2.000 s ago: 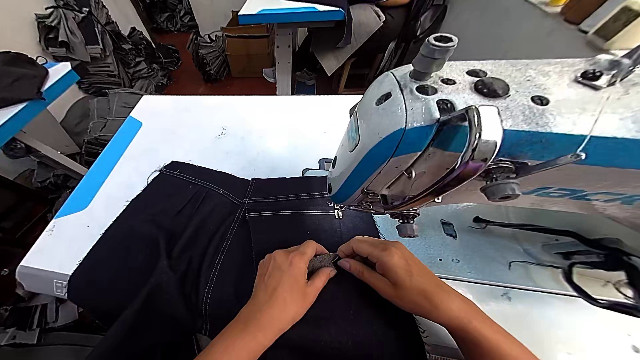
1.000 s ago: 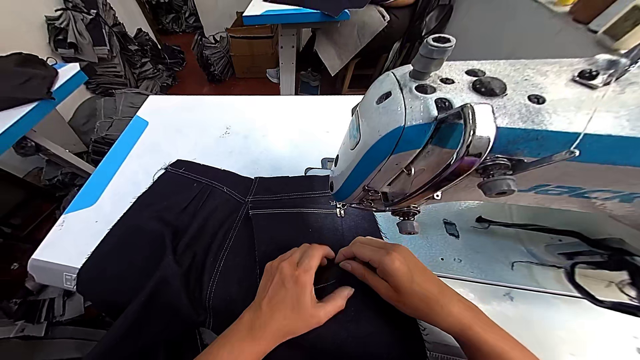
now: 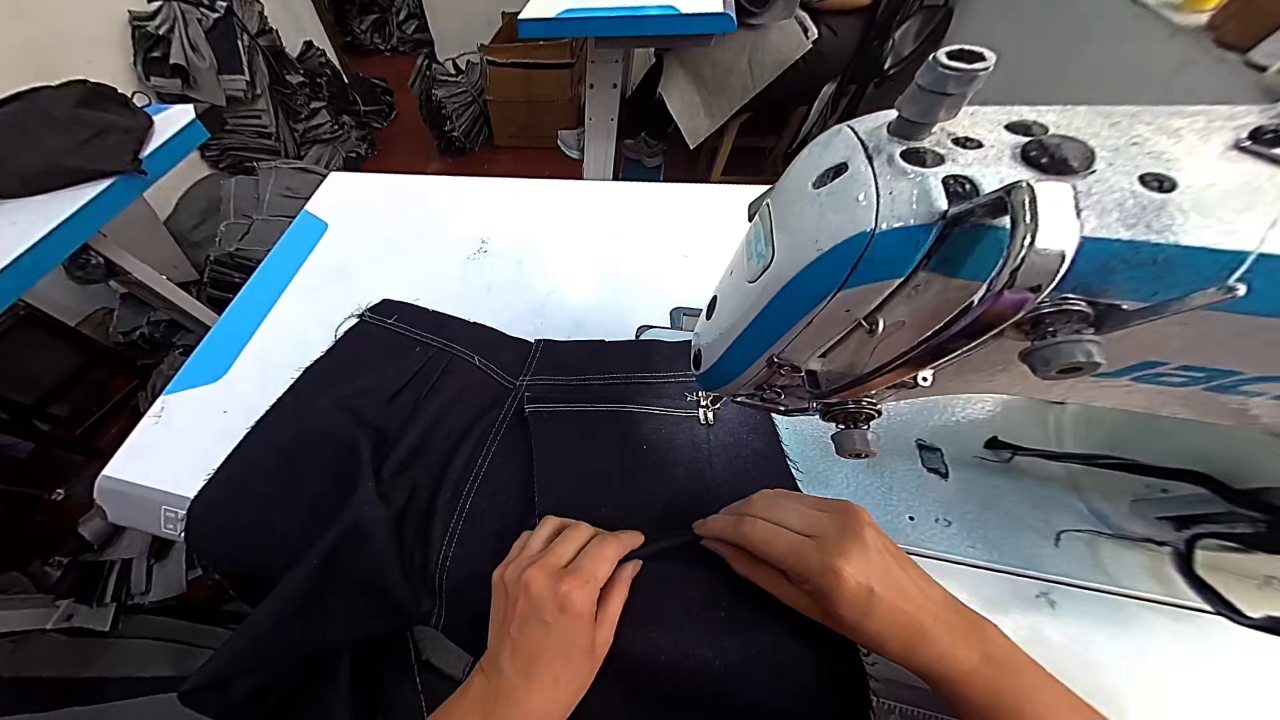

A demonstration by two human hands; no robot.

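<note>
Dark denim fabric (image 3: 400,470) with pale double stitching lies across the sewing table, its upper right part under the presser foot (image 3: 706,408) of a Jack sewing machine (image 3: 880,250). A patch pocket piece (image 3: 620,460) rests on the denim below the machine head. My left hand (image 3: 565,600) pinches a raised fold of the dark cloth between thumb and fingers. To its right, my right hand (image 3: 790,555) pinches the same fold, and a short stretch of it shows between the hands. Both hands are in front of the presser foot, on the near side.
The white table (image 3: 480,240) has a blue left edge. Black cables (image 3: 1130,465) lie right of the needle area. Another table with dark cloth (image 3: 70,135) stands at left. Behind are bundled garments (image 3: 290,90), a cardboard box (image 3: 530,95) and a seated person's legs (image 3: 740,75).
My left hand was lifted a little with thumb and fingers apart one second ago; its fingers have closed on the cloth. The denim stays under the presser foot.
</note>
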